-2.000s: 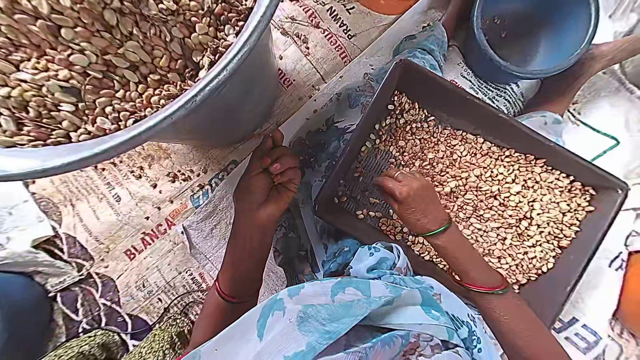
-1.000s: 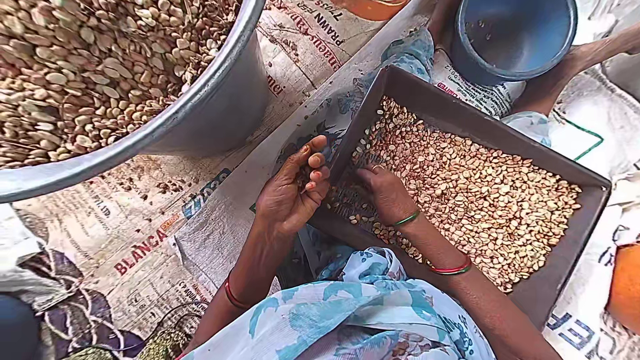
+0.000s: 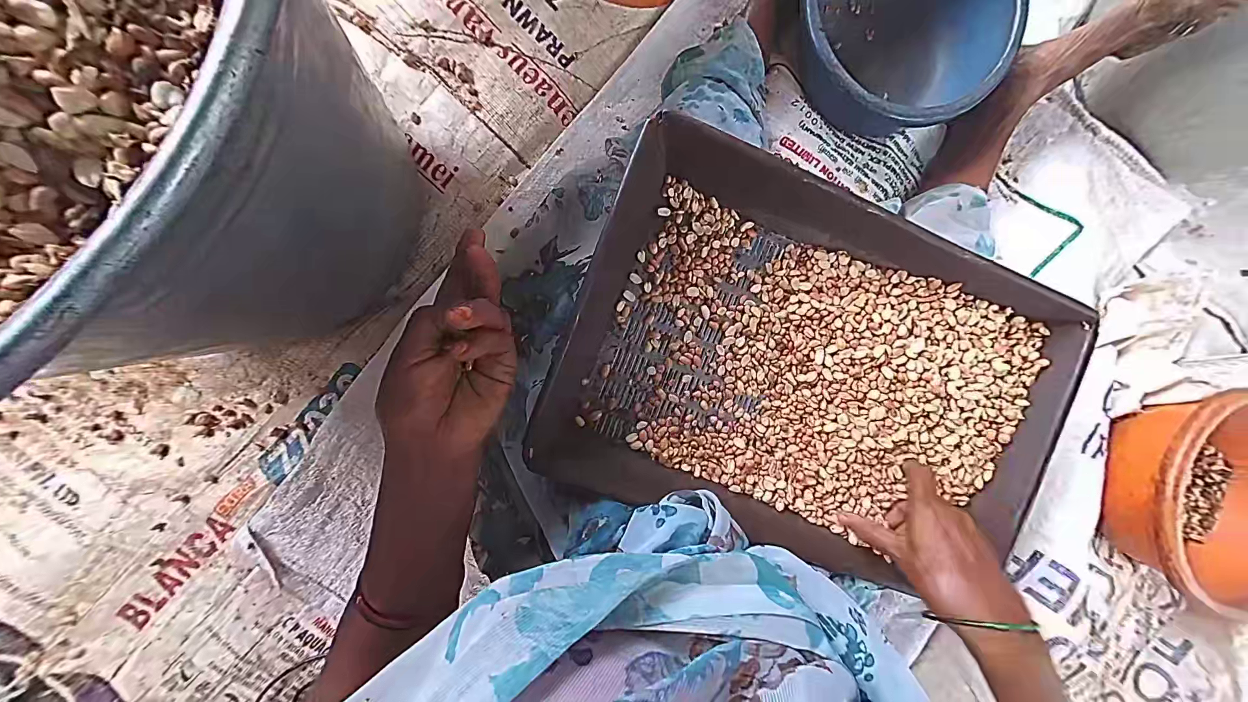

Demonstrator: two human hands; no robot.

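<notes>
A dark rectangular sieve tray (image 3: 604, 283) with a slotted bottom rests tilted across the lap, holding many shelled kernels (image 3: 838, 361), tan and reddish. Its slots show at the left end. My right hand (image 3: 931, 541), with a green bangle at the wrist, has its fingers apart at the kernels by the near right edge; whether it pinches one cannot be made out. My left hand (image 3: 458, 351) is raised palm up left of the tray, fingers curled around a few small pieces, perhaps kernels. A large metal tub (image 3: 322, 195) of similar, larger pieces stands at the upper left.
Printed woven sacks (image 3: 156, 507) cover the ground. A blue plastic tub (image 3: 858, 93) stands beyond the tray, beside a bare leg and foot. An orange pot (image 3: 1141, 478) with small contents lies at the right. Patterned cloth (image 3: 634, 595) covers the lap.
My right hand has moved from the left end of the tray to its near right side, and its fingers have spread. The left hand's fingers are more curled than a second ago.
</notes>
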